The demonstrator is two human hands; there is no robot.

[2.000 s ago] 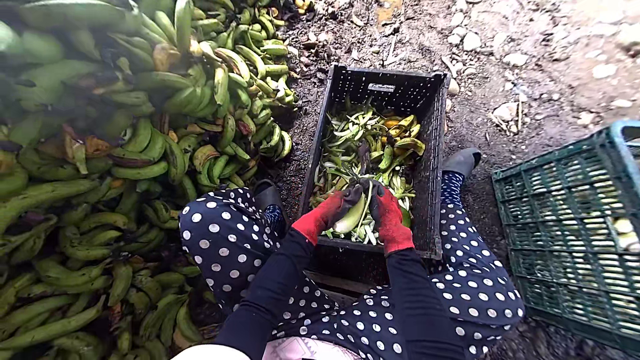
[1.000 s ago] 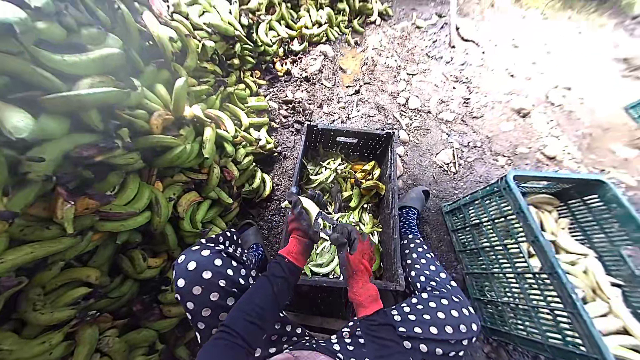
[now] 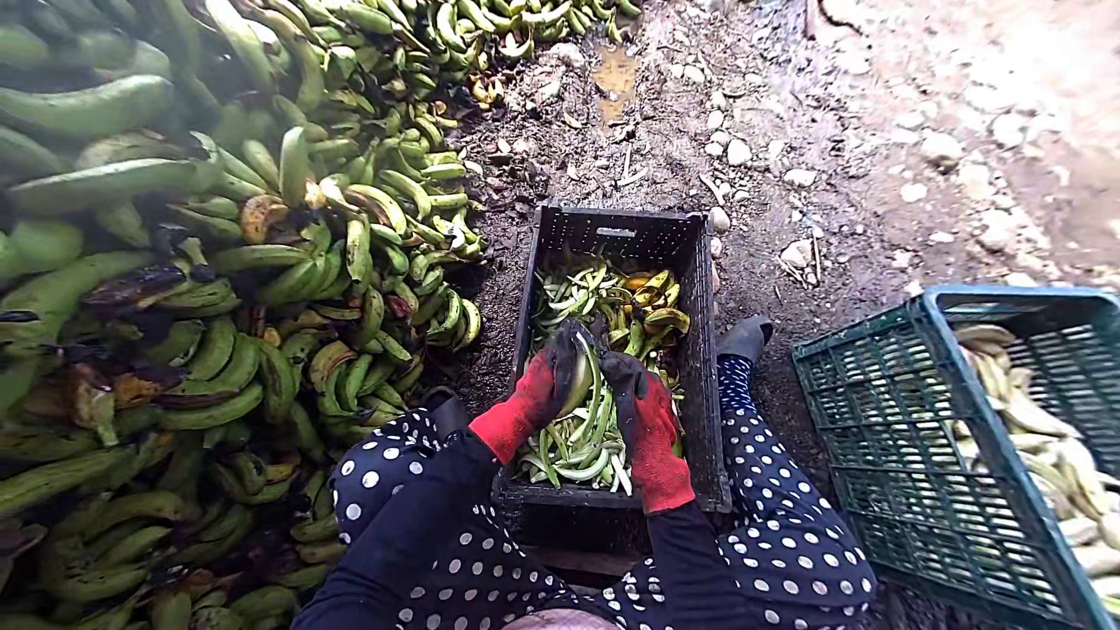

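My left hand [image 3: 544, 385], in a red and black work glove, grips a partly peeled green plantain [image 3: 577, 385] above a black plastic crate [image 3: 617, 223]. A long strip of green peel [image 3: 598, 381] hangs along the fruit's right side. My right hand [image 3: 646, 411], in a matching glove, is closed at that side near the strip; whether it holds the peel or a tool is not clear. Below both hands, cut green peels [image 3: 577, 459] fill the front of the crate, and yellowed plantains [image 3: 656, 302] lie at its back right.
A large heap of green plantains [image 3: 219, 367] covers the left side. At the right, a green plastic crate [image 3: 901, 437] holds peeled plantains [image 3: 1041, 437]. My legs straddle the black crate. Muddy ground [image 3: 761, 210] with stones and a small puddle [image 3: 616, 79] lies beyond.
The strip of peel now stands away from the plantain in my left hand. Both hands remain over the black crate. The view has shifted.
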